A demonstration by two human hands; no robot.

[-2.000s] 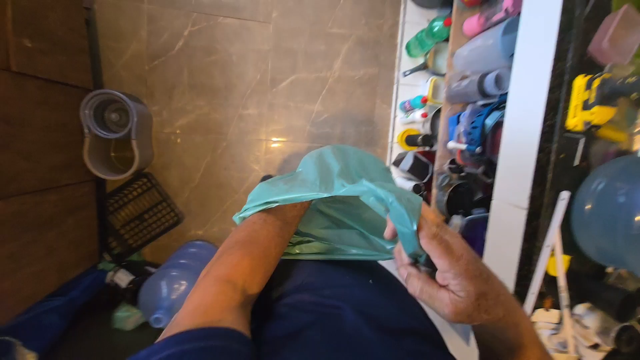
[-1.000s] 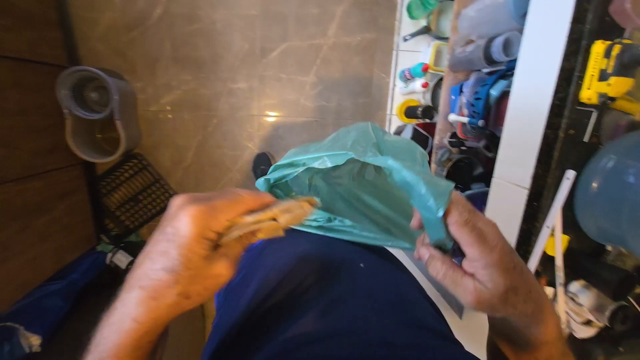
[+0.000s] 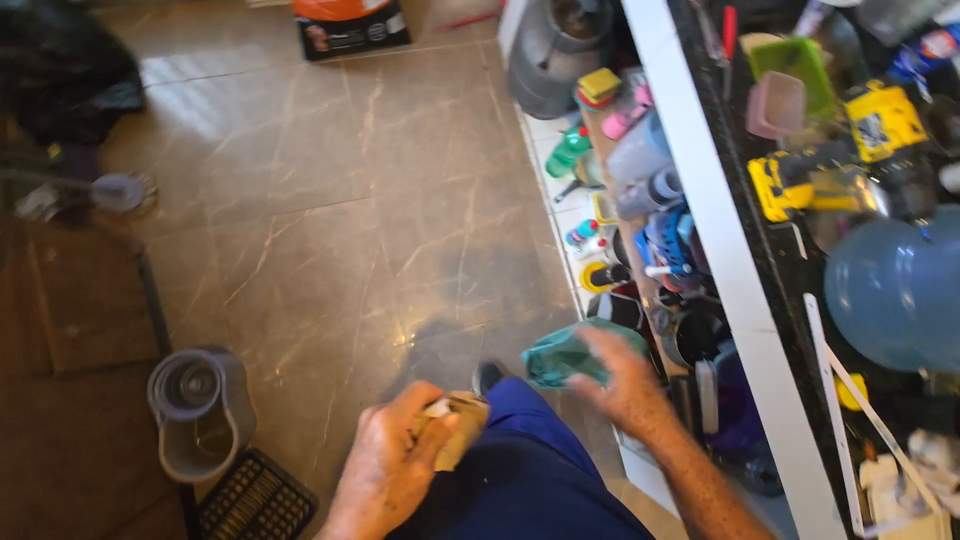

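My left hand [image 3: 397, 450] is closed around a small crumpled tan piece that looks like cardboard or paper [image 3: 459, 431], held above my dark blue clothing. To the right, my right hand [image 3: 619, 379] is blurred, its thumb and fingers spread beside the green plastic bag [image 3: 555, 358]. The bag is bunched up and lies partly behind that hand, near the edge of the shelf. Whether the fingers still touch it cannot be told.
A grey bucket-like container [image 3: 202, 412] and a black plastic basket [image 3: 259, 499] stand at lower left. Bottles and pans crowd the shelf under the counter [image 3: 739, 270] on the right. On the counter lie a yellow power tool [image 3: 780, 187] and a large blue water jug [image 3: 900, 292].
My left hand, inside the bag at first, came out with the tan piece. The green bag has moved from in front of my body to the right and is bunched smaller. The view has shifted.
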